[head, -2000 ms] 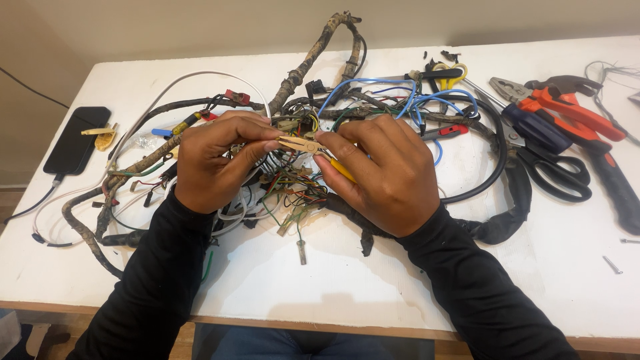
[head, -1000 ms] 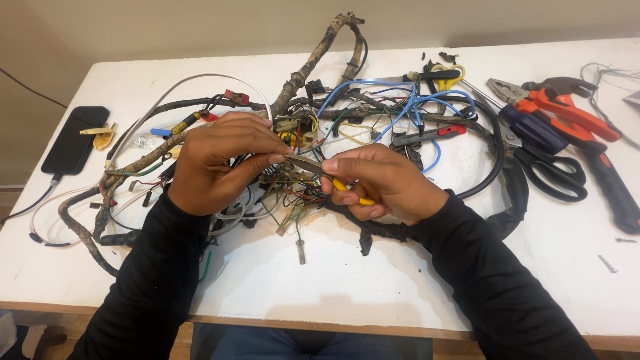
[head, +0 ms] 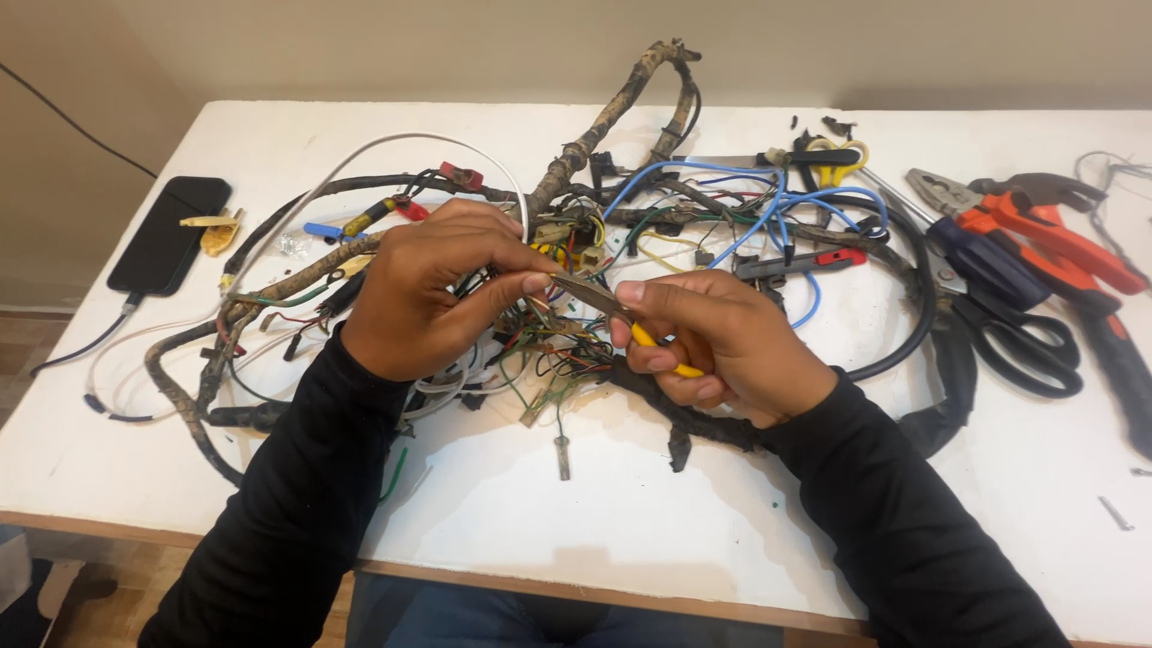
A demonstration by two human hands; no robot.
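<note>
My left hand (head: 441, 292) pinches something small, apparently a wire end, between thumb and forefinger; the piece itself is mostly hidden. In my right hand (head: 720, 337) is a small pair of pliers or cutters (head: 589, 295) with yellow handles, its metal jaws pointing up and left to my left fingertips. Beneath and around both hands lies a wiring harness (head: 576, 166) with worn tape wrapping, loose coloured wires and small connectors. A white cable (head: 396, 137) arches behind my left hand. Blue wires (head: 765, 211) loop over the harness behind my right hand.
On the left a phone (head: 169, 236) lies plugged into a cable. To the right are combination pliers (head: 1017, 225) with orange grips, a screwdriver (head: 990, 265), black-handled scissors (head: 1026, 346) and a hammer (head: 1116, 360). A grey-and-red utility knife (head: 801, 263) rests on the harness. A screw (head: 1116, 513) lies near the right edge.
Two seconds ago the yellow-handled tool was more level, with my right hand higher over it. My right hand has since turned and lowered, and the tool now slants down to the right.
</note>
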